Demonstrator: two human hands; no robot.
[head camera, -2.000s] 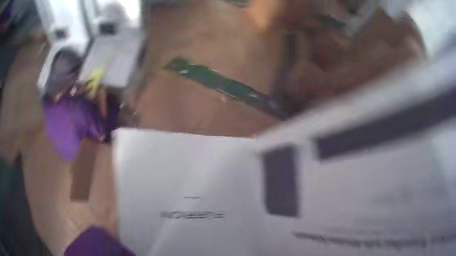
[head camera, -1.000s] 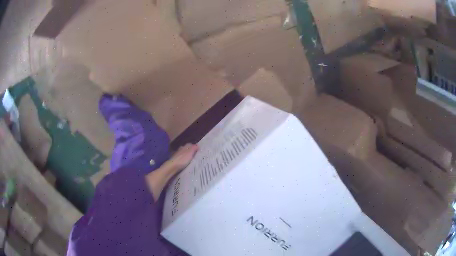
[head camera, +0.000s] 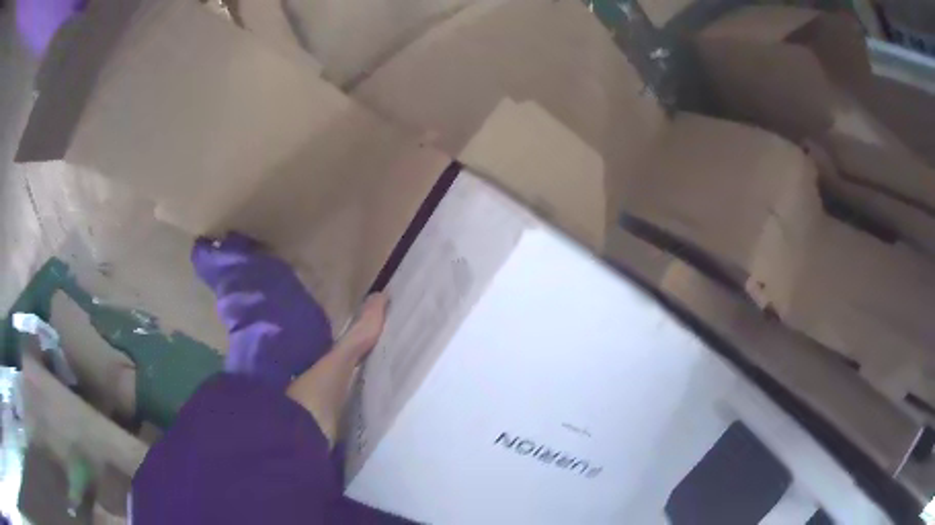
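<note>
The white product box with FURRION lettering and a dark printed shape fills the lower middle and right. It lies tilted at the opening of a brown carton, with a narrow dark gap along its upper edges. A carton flap stands open beyond its top corner. My left hand is against the box's left side, gripping it near the carton edge; its fingers are mostly hidden. My right hand is not in view.
A broad brown cardboard panel spreads at the upper left. More open brown cartons stand at the right. Green floor shows at the left. A purple-clothed limb is beside my left forearm. Another purple patch is at the upper-left corner.
Over two seconds the view has swung from the room down to the cartons. Since one second ago, the box sits closer along the carton edge, and my left hand stays on its side.
</note>
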